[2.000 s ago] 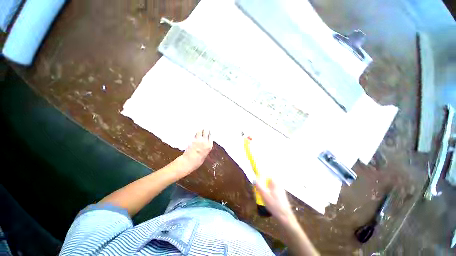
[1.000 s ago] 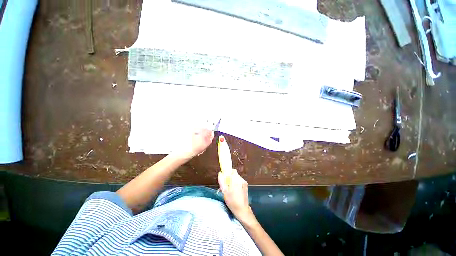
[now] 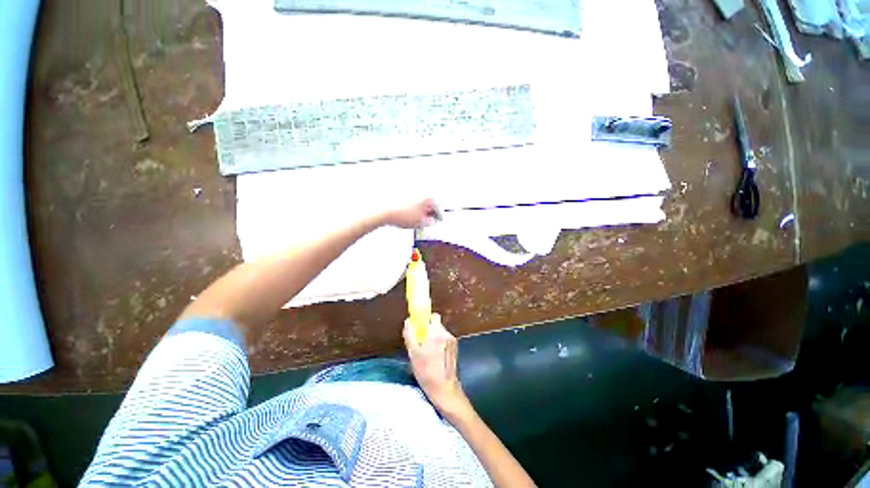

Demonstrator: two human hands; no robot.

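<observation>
A white fabric stack (image 3: 334, 205) lies on the brown table, with a cut line along its near right part and a loose curled strip (image 3: 491, 250) at the near edge. My right hand (image 3: 433, 355) grips the yellow-handled knife (image 3: 418, 294), whose blade end points at the stack's near edge. My left hand (image 3: 412, 213) rests on the stack's near part, just beyond the knife tip. Whether its fingers pinch the fabric is not clear. Two flat grey metal bars (image 3: 382, 127) lie on the stack. A small silver clamp (image 3: 631, 131) sits at its right edge.
Black-handled shears (image 3: 746, 191) lie on the table (image 3: 591, 276) at right. A pale blue-white roll (image 3: 21, 210) lies at the left end. A narrow bar (image 3: 132, 81) lies near it. White scraps (image 3: 830, 17) are at the far right. An open brown box (image 3: 754, 329) stands below the table edge.
Both hands first moved to the stack's near edge; since then my left hand has moved further onto the fabric. A curled strip has come away at the near edge. The view has turned and shifted.
</observation>
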